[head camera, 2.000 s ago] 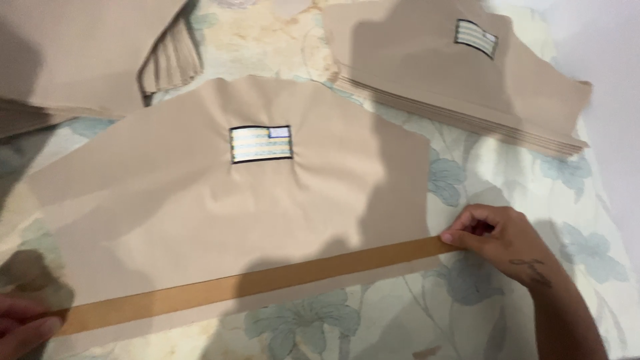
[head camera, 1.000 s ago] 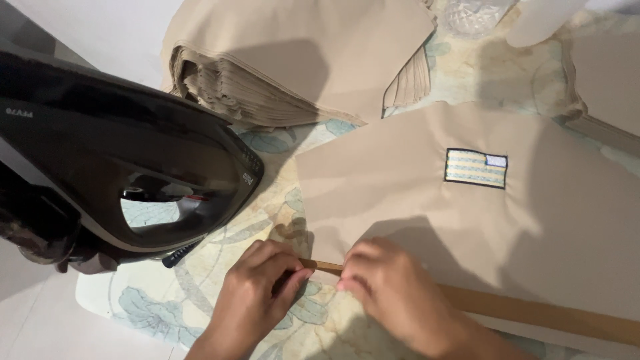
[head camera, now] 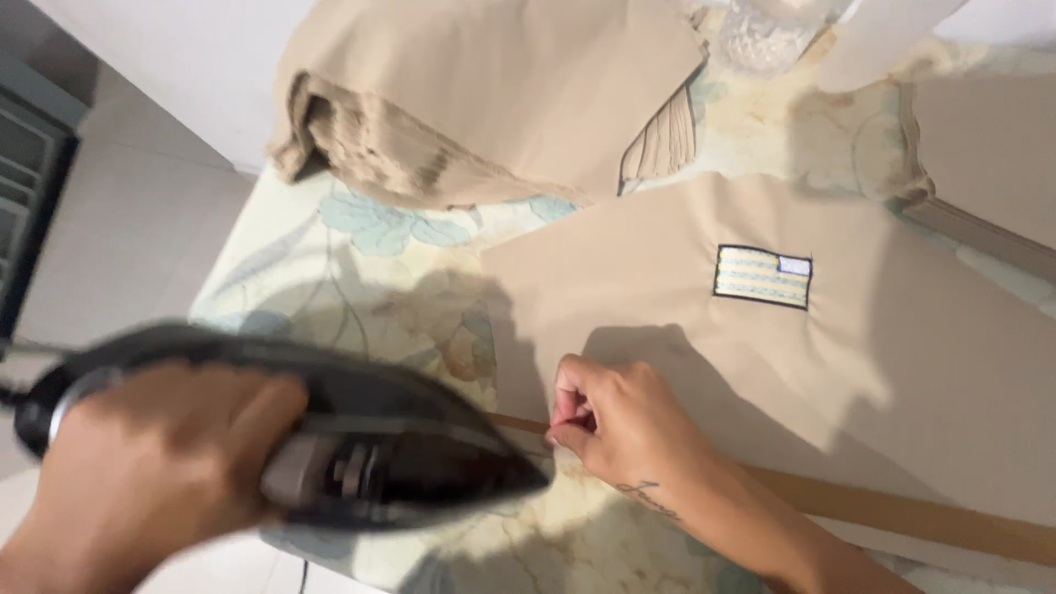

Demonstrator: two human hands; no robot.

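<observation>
My left hand (head camera: 165,462) is wrapped around the handle of a black clothes iron (head camera: 412,445), whose tip points right and is held near the left end of a brown strip. Between its fingertips, my right hand (head camera: 610,421) pinches the folded lower edge of a beige fabric piece (head camera: 602,256), where the brown strip (head camera: 916,511) runs along. A flag patch with a dark border (head camera: 762,278) sits on the fabric, above and right of my right hand. The iron and my hands hide part of the edge.
A thick stack of beige fabric pieces (head camera: 528,82) lies at the back, another stack (head camera: 990,148) at the right. A cut-glass object (head camera: 763,37) stands behind. A floral cloth (head camera: 379,289) covers the work surface, whose left edge borders a tiled floor.
My left hand has left the fabric edge and taken hold of the iron, which stood at the left one second ago. The iron is now near the strip. My right hand still pinches the edge.
</observation>
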